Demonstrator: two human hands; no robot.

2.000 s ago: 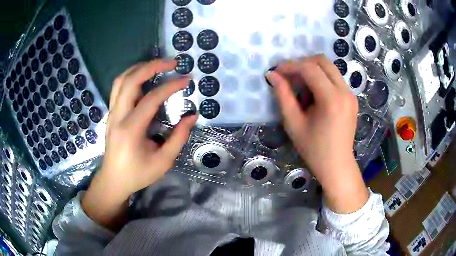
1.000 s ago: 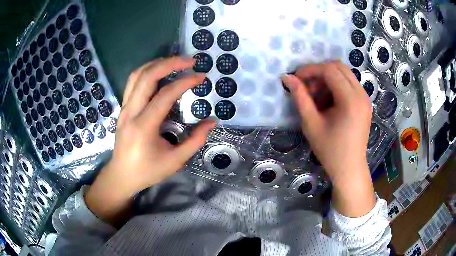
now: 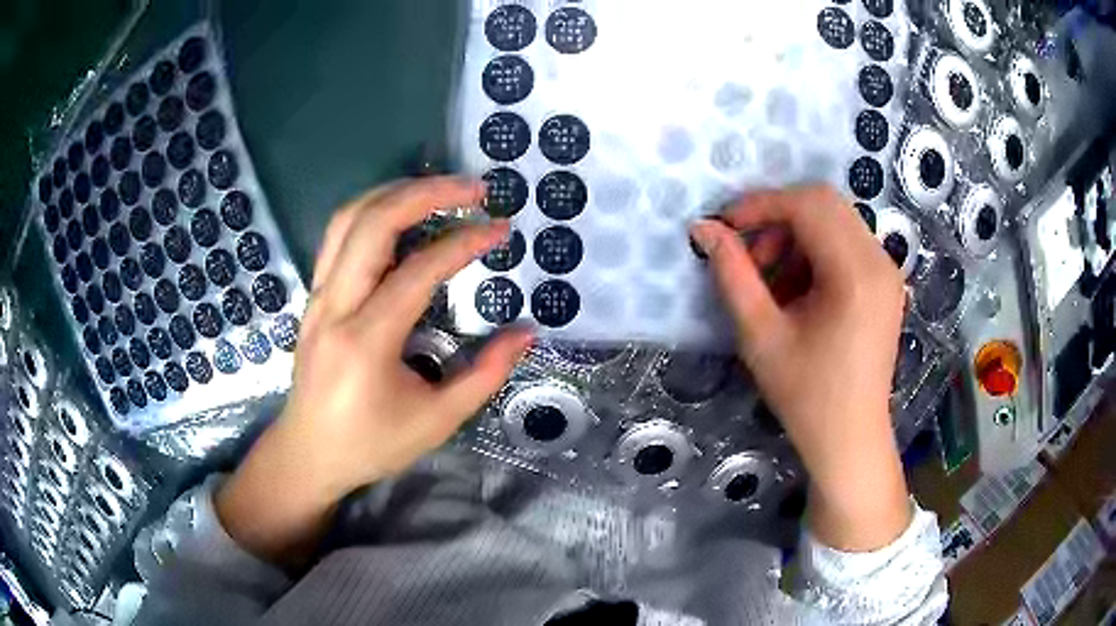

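Note:
A white label sheet [image 3: 661, 294] with columns of black round labels at its left and right sides and a bare middle lies over a clear blister tray [image 3: 587, 459]. My right hand [image 3: 814, 306] is over the sheet's lower right part, with a small black round label [image 3: 703, 240] pinched between thumb and fingertips. My left hand [image 3: 392, 330] is at the sheet's lower left corner, fingers spread over the left label column, holding nothing that I can see. White round housings [image 3: 546, 419] with dark centres sit in the tray below and right of the sheet.
A second label sheet [image 3: 159, 245], nearly full of black dots, lies at left. Another filled tray [image 3: 61, 452] is at the far left. A machine with a red-orange knob [image 3: 997, 368] stands at right. Brown cartons [image 3: 1022, 526] with white labels are at lower right.
Between the first and second frames, the sheet, tray and both hands shift right in the picture; since then most things sit slightly lower. The right hand keeps its pinch; the left stays spread.

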